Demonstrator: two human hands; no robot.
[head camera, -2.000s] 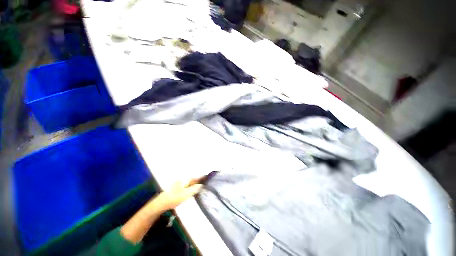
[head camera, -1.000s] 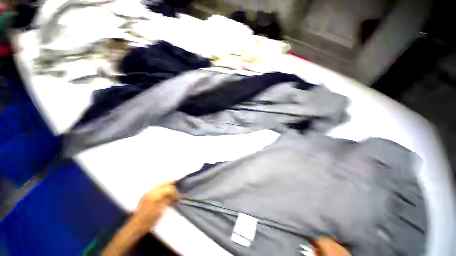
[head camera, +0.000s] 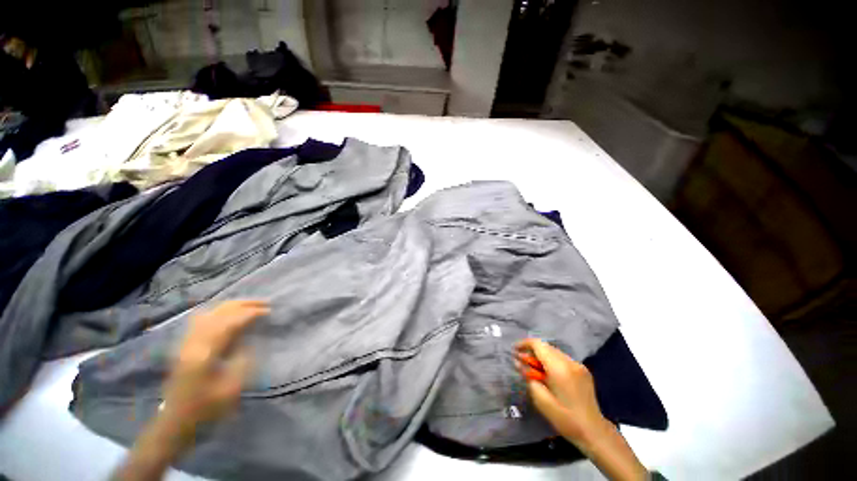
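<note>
A grey inside-out garment (head camera: 319, 348) lies spread in front of me, with a stitched seam across its body and dark navy parts showing at its right edge. Small white marks show on its right part. My left hand (head camera: 211, 357) is blurred, over the left part of the garment, fingers apart and holding nothing visible. My right hand (head camera: 559, 385) is closed on small snips with orange-red handles (head camera: 534, 364), over the garment's right part. The snips' blades are hidden or too small to tell.
A second grey and navy garment (head camera: 235, 211) lies twisted beyond and left, touching the first. Cream and white garments (head camera: 179, 131) are piled at the far left. The white table's (head camera: 724, 329) edge curves at the right. Dark bags (head camera: 268, 73) stand behind the table.
The view has swung right. My left hand has let go of the garment's edge. My right hand has come fully into view with the snips. The white label no longer shows, and the garment is folded differently.
</note>
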